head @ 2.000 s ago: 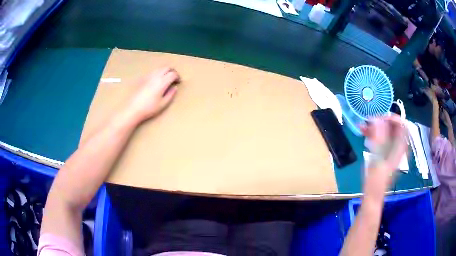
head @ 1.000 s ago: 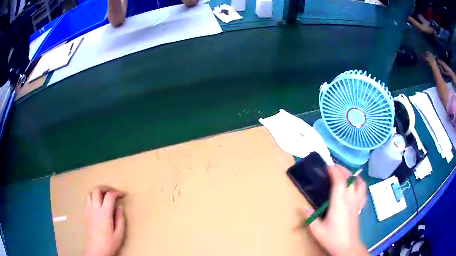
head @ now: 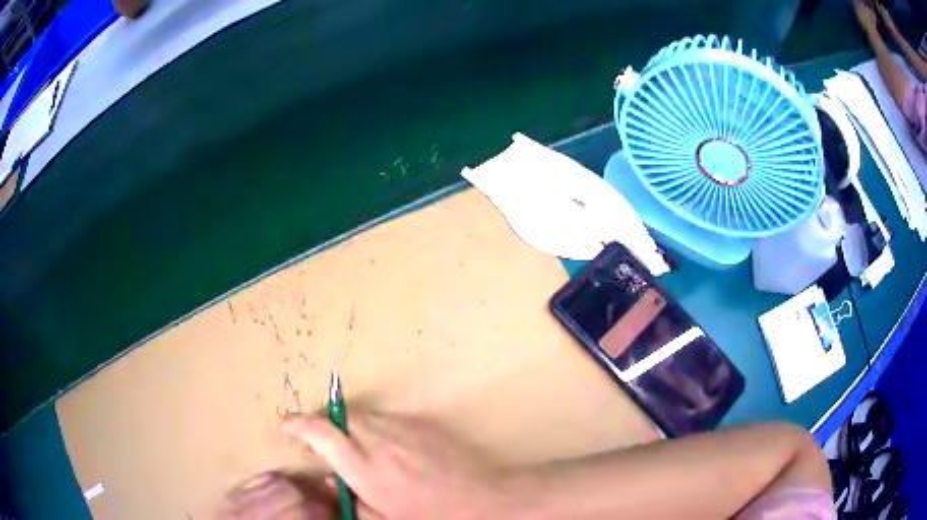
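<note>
My right hand (head: 391,462) is at the bottom centre over the brown work mat (head: 447,305) and holds a green pen (head: 340,427), its metallic tip pointing up and away. My left hand (head: 280,498) is just left of the pen, cut off by the bottom edge and slightly blurred; I cannot tell whether it holds anything. Small dark marks lie on the mat ahead of the pen tip. A smartphone (head: 651,340) lies at the mat's right edge with its screen lit.
A light blue desk fan (head: 724,163) stands at the upper right beside a white cloth or paper piece (head: 559,198). A white bottle (head: 798,249) and a note pad with clip (head: 800,345) are right of the phone. Black headphones (head: 867,447) are at the lower right. Another person's arm (head: 894,56) shows.
My right hand has moved left from the phone to the mat's middle with the green pen, near my left hand. The phone screen now shows lit content. The view has shifted closer.
</note>
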